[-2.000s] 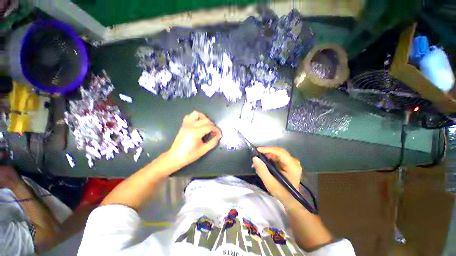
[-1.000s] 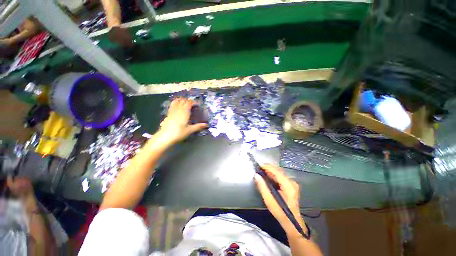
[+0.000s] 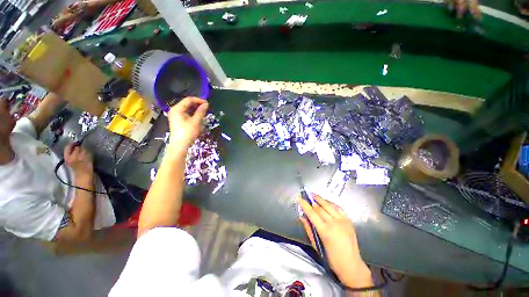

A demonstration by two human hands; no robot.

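Note:
My left hand (image 3: pixel 188 120) is raised over the back of the small-piece pile (image 3: pixel 203 160), in front of the drum with the purple rim. Its fingertips are pinched close together; whether they hold a piece cannot be told. My right hand (image 3: pixel 332 232) holds the black soldering iron (image 3: pixel 314 233) near the front edge of the bench, with the tip pointing away from me. The board pile (image 3: pixel 313 129), a heap of grey and white flat rectangles, lies on the bench beyond the iron.
The grey drum (image 3: pixel 152 72) and yellow device (image 3: pixel 129 115) stand at left. A tape roll (image 3: pixel 430 159), a sheet with silvery specks (image 3: pixel 419 210) and dark wire coils (image 3: pixel 487 188) are at right. The green conveyor (image 3: pixel 325 66) runs behind. Another worker (image 3: pixel 40 174) sits at left.
The view has swung left. My left hand has moved from the board pile to above the small-piece pile, its fingers now closed together. My right hand still holds the iron.

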